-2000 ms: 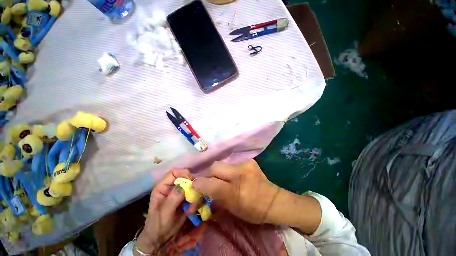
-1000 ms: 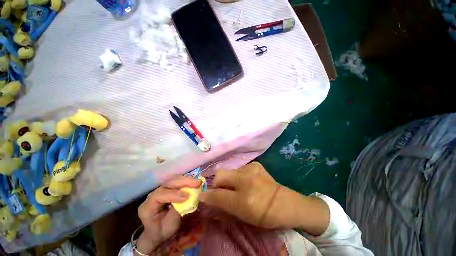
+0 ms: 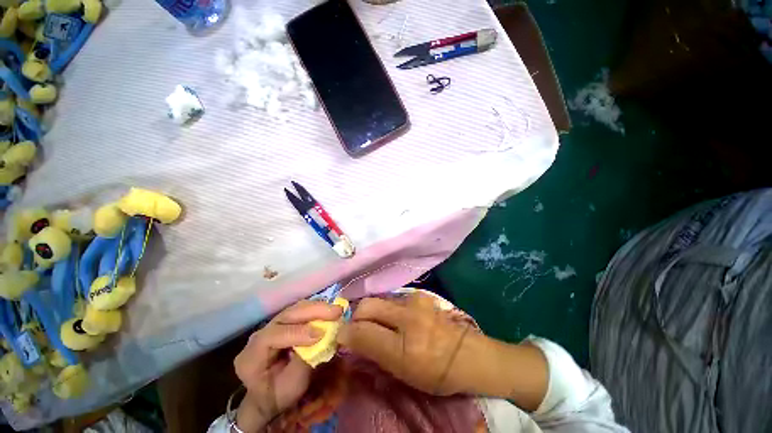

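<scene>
A small yellow plush piece [image 3: 319,342] with a bit of blue at its top is held over my lap, at the bottom middle. My left hand [image 3: 275,351] grips it between thumb and fingers. My right hand [image 3: 406,338] is beside it, its thumb and fingertips pinched together at the piece's right side; a needle cannot be made out. A fine pale thread [image 3: 381,275] curves above my right hand near the table edge. A pale blue tag [image 3: 327,293] shows above the yellow piece.
Thread snips [image 3: 320,221] lie near the table edge, a second pair [image 3: 446,48] beyond a black phone [image 3: 349,78]. White stuffing [image 3: 269,72], a white wad [image 3: 184,105], a small black hook-like item [image 3: 437,83] and a bottle [image 3: 196,12] lie behind. Plush toys [image 3: 51,245] are heaped left.
Since two seconds ago, the plush piece has been turned in my left hand, with the tag now showing above it. Since one second ago, my right hand has shifted slightly down, still by the piece.
</scene>
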